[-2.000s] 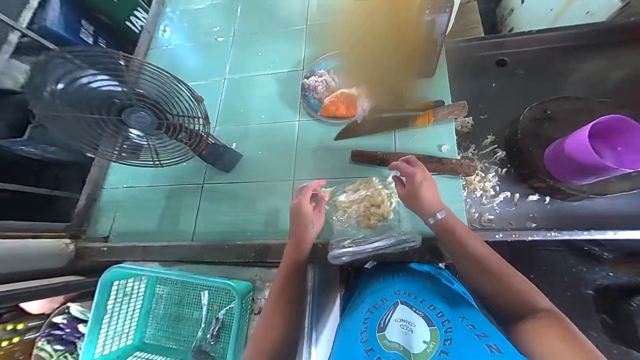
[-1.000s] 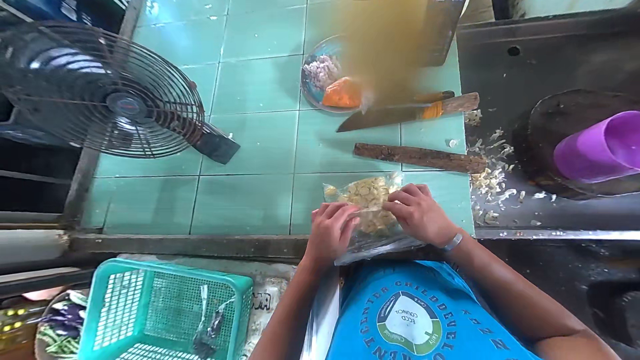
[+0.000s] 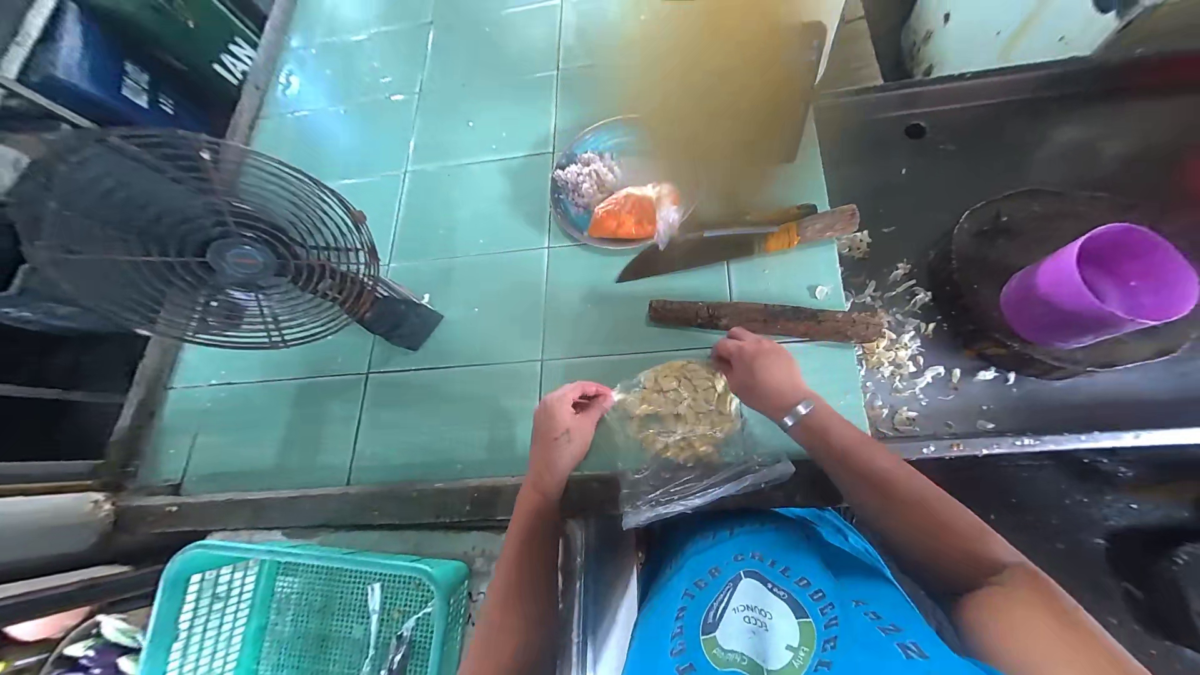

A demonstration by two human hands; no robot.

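Observation:
A clear plastic bag [image 3: 684, 412] with pale, flattened food pieces lies at the front edge of the green tiled counter, its loose end hanging over the edge. My left hand [image 3: 567, 427] pinches the bag's left corner between thumb and fingers. At the upper right corner of the bag, my right hand [image 3: 757, 370] grips the plastic, fingertips just below a dark wooden stick [image 3: 769, 321]. Behind the stick lies a large knife [image 3: 712, 251] with a wooden handle. A plate [image 3: 572, 217] holds chopped pinkish bits [image 3: 588, 178] and a small bag of orange stuff [image 3: 626, 214].
A black fan [image 3: 239, 258] stands on the left. Below the counter edge is a green plastic basket [image 3: 445, 572]. On the right, a purple plastic container [image 3: 1059, 300] rests on a round dark board [image 3: 984, 253], near scattered peelings [image 3: 900, 352]. A blurred yellowish shape hides part of the back.
My hands have moved apart from over the bag to its two sides, and more of its contents shows. In the frame before, they were close together on the bag.

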